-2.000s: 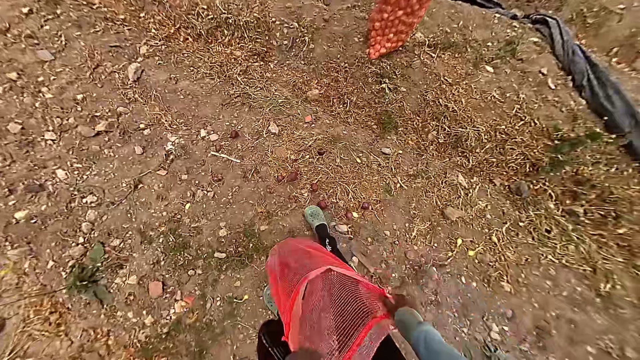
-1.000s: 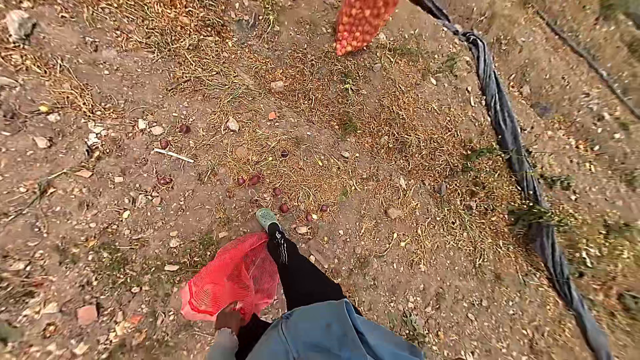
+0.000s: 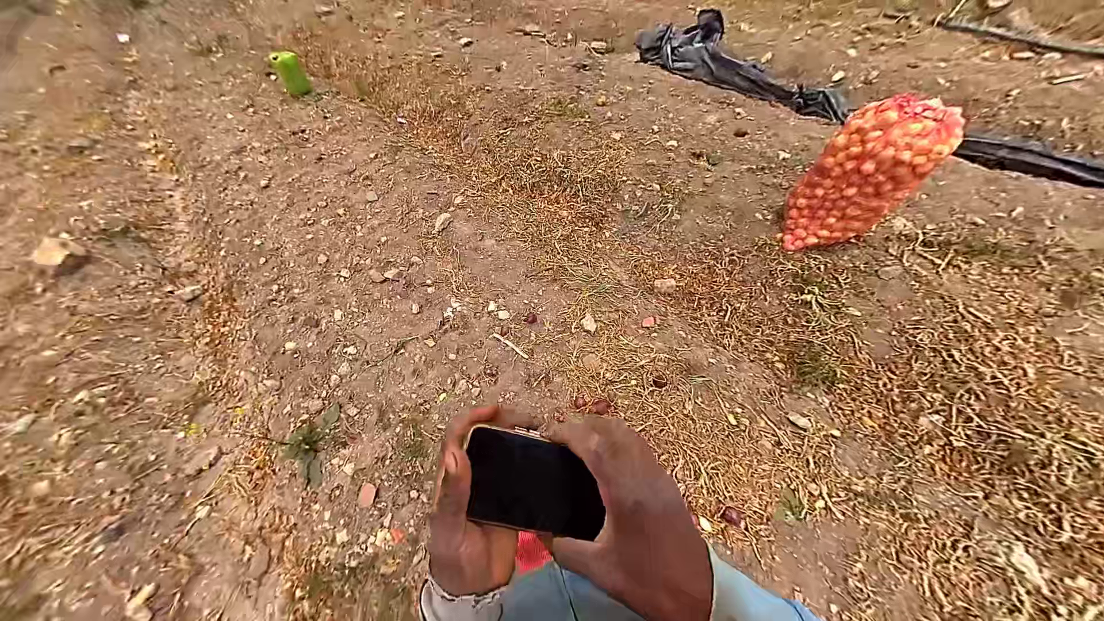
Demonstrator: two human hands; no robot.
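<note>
A smartphone (image 3: 535, 483) with a dark screen lies sideways between my two hands, low in the middle of the head view. My left hand (image 3: 470, 517) grips its left end, fingers curled over the top edge. Around the right end closes my right hand (image 3: 634, 509), thumb along the lower edge. Below the phone a small piece of red mesh (image 3: 533, 552) shows between my wrists; the rest of it is hidden by my hands and sleeves.
A full orange-red mesh sack of onions (image 3: 871, 172) leans at the upper right, beside long black plastic sheeting (image 3: 733, 73). A green plastic container (image 3: 291, 74) stands at the upper left. Small dark red onions (image 3: 599, 405), stones and dry stalks are scattered over the soil.
Both hands now hold a phone, which neither earlier frame shows. The red mesh bag, held by a hand before, is mostly out of sight below. The view has turned.
</note>
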